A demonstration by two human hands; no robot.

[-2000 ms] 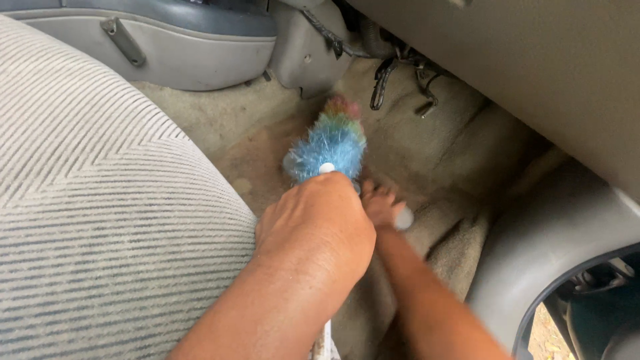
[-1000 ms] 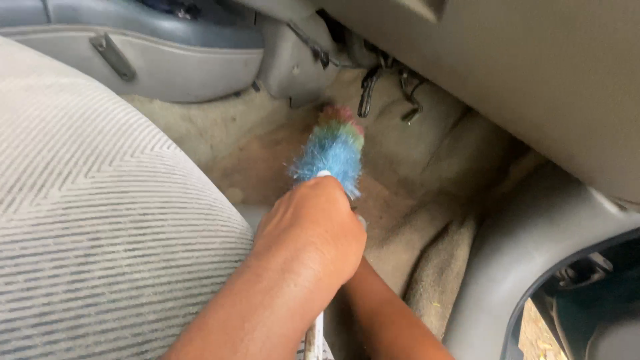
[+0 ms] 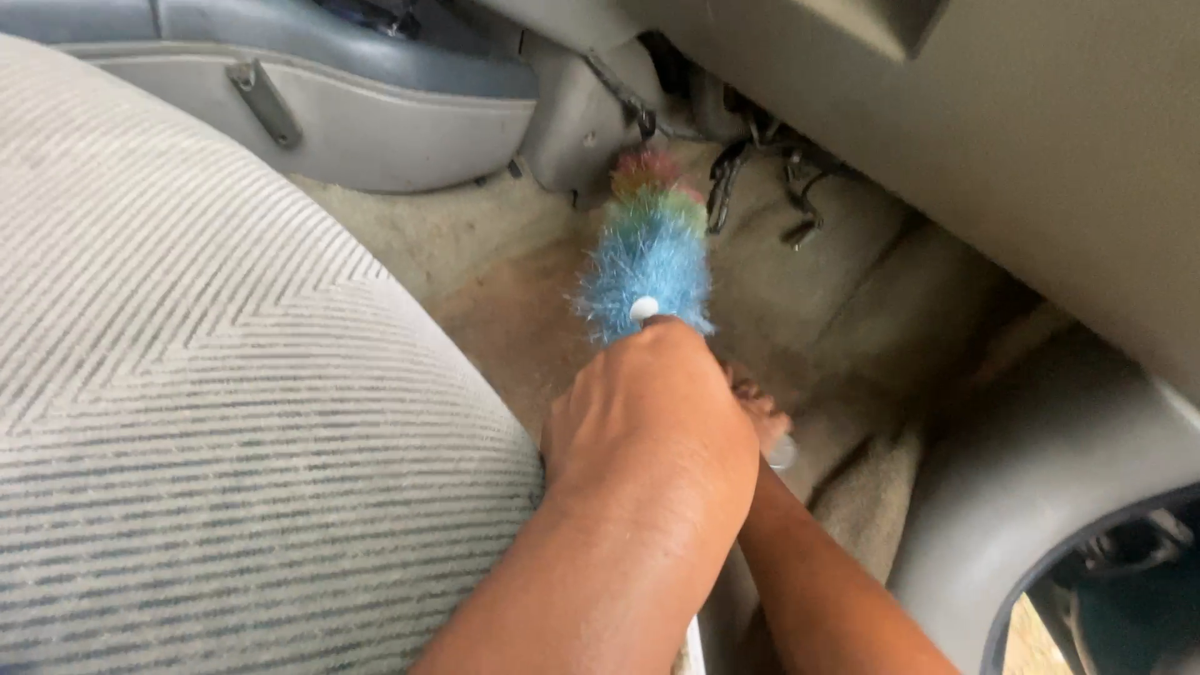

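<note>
My left hand (image 3: 656, 403) is closed around a fluffy duster (image 3: 656, 258) with red, green and blue fibres. The duster's head points forward over the carpeted footwell floor of a car (image 3: 516, 300). Part of its pale handle shows below, beside my left forearm. Lower and to the right, my right hand (image 3: 761, 412) is low over the carpet, its fingers bent and partly hidden behind my left hand. A small translucent round thing (image 3: 780, 452) shows at its edge; whether the hand grips it is unclear.
A striped fabric seat (image 3: 234, 450) fills the left side. Behind it runs a grey centre console (image 3: 394, 131). Dark metal parts (image 3: 722, 192) hang under the dashboard (image 3: 1012, 159). Grey door-sill trim (image 3: 1012, 478) curves along the right.
My right hand, hidden behind my left a second ago, shows again beside it. My left hand has kept its hold on the duster.
</note>
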